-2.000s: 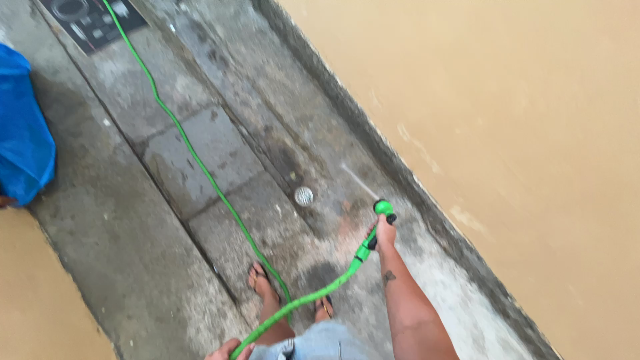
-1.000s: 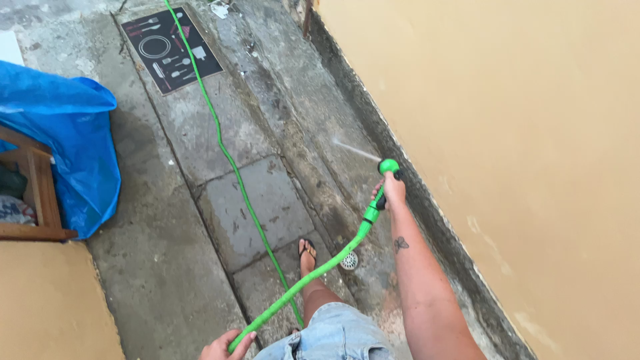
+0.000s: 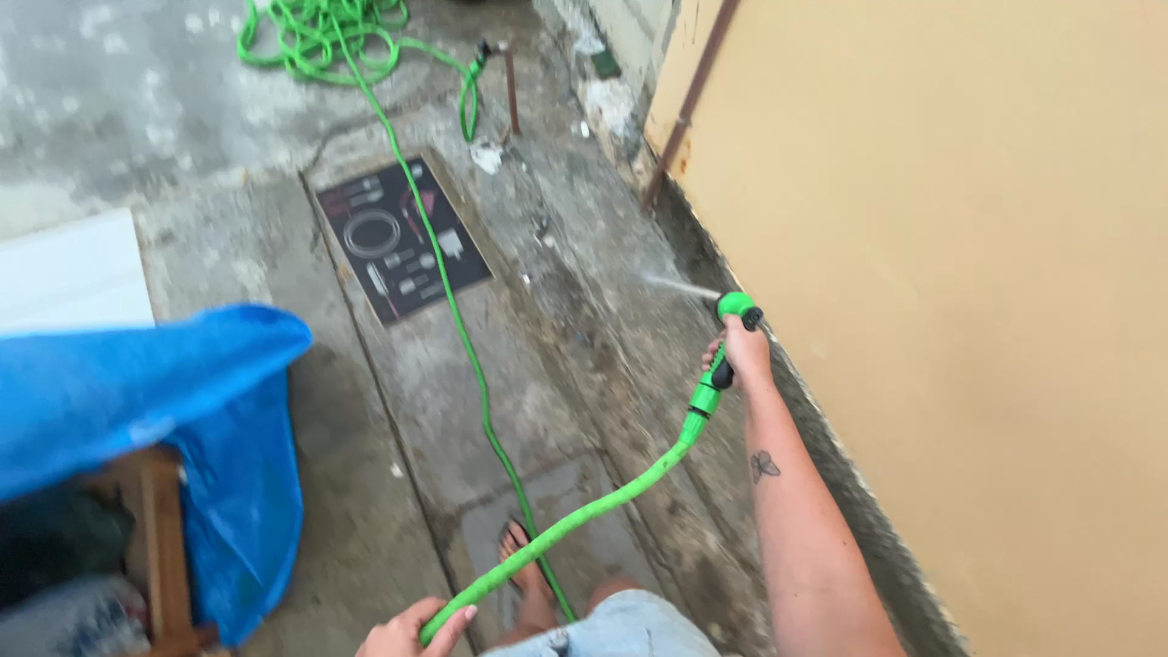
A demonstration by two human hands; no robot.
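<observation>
My right hand (image 3: 744,351) grips a green and black hose spray nozzle (image 3: 735,306) beside the wall's foot. A jet of water (image 3: 680,286) leaves it toward the left, over the wet concrete. Low in the view, my left hand (image 3: 415,631) is closed around the green garden hose (image 3: 584,516), which bends up to the nozzle. The hose's thinner-looking run lies along the floor, across a dark printed mat (image 3: 372,234), up to a tangled pile of hose (image 3: 319,36). A hose connector (image 3: 481,53) joins a tap on a short brown pipe (image 3: 513,96).
A beige wall (image 3: 958,274) rises on the right, with a rusty pipe (image 3: 689,105) at its corner. On the left a blue tarp (image 3: 242,465) hangs over a wooden frame (image 3: 164,547). A white sheet (image 3: 78,274) lies behind it. My sandalled foot (image 3: 520,552) stands on the slab.
The view has moved forward along the wall, bringing the hose pile and tap pipe into sight. Both hands keep their hold, and water sprays in all frames.
</observation>
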